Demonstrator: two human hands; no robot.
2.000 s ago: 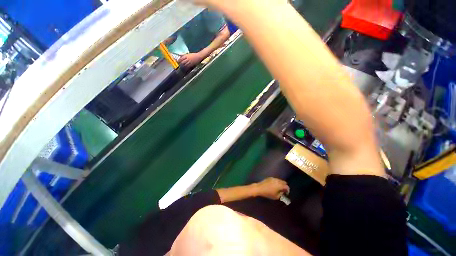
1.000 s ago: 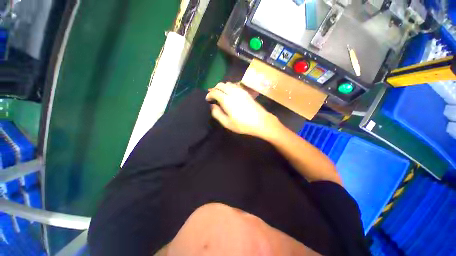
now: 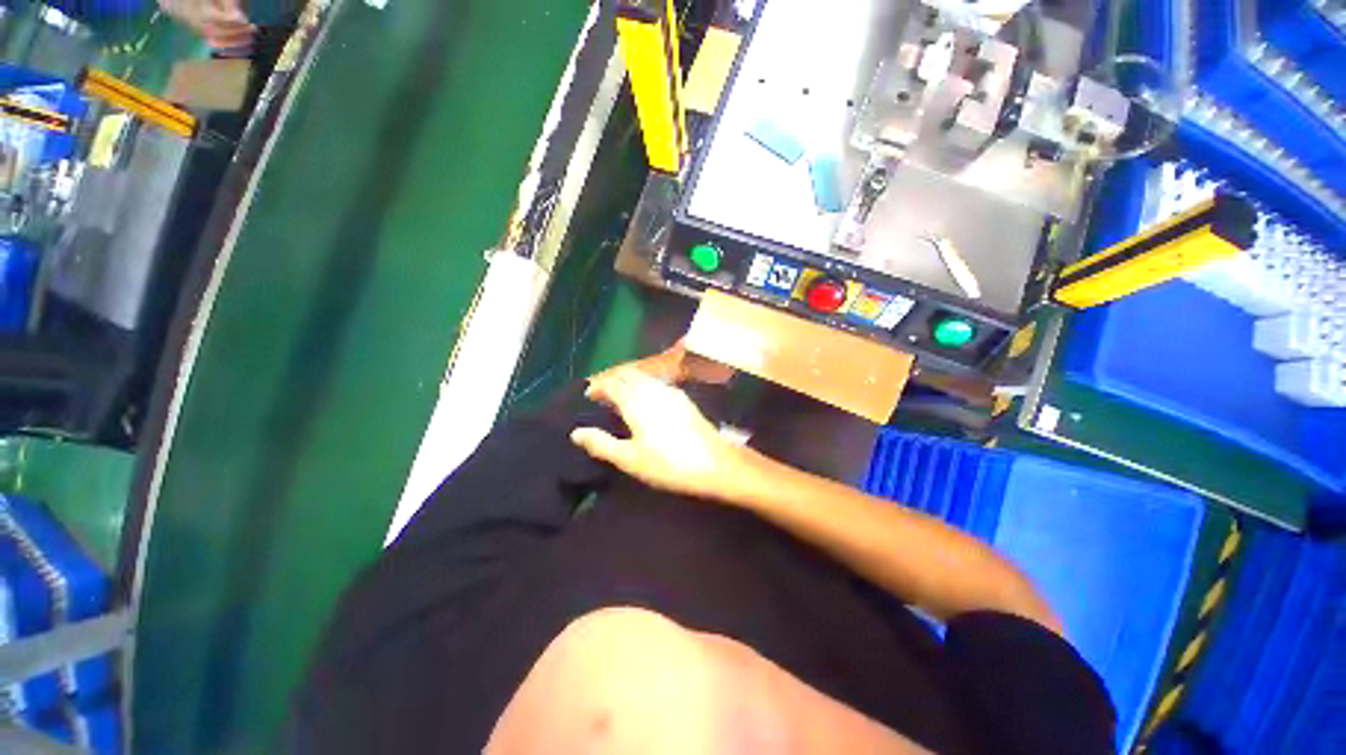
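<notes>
My right hand (image 3: 657, 435) reaches in from the right over my black shirt, just left of the tan board (image 3: 797, 354). Its thumb and fingers are apart, and I see nothing in it. A bit of skin behind its fingers, at the board's left end, looks like my left hand (image 3: 682, 364); the rest is hidden. A small pale piece (image 3: 734, 435) shows beside my right wrist; what holds it is unclear. The bench machine (image 3: 768, 185) stands beyond the board, with green buttons (image 3: 707, 257) and a red button (image 3: 827, 295).
Yellow bars (image 3: 654, 89) flank the machine. A thin white stick (image 3: 955, 266) lies on its plate. Blue bins (image 3: 1100, 546) are at the lower right; white parts (image 3: 1306, 332) fill another at the right. The green conveyor (image 3: 325, 295) runs at the left. Another person's hand (image 3: 214, 21) shows at the top left.
The view has swung from the conveyor to the machine. My right arm, raised two seconds ago, is lowered across my body. Since one second ago, its thumb and fingers have spread.
</notes>
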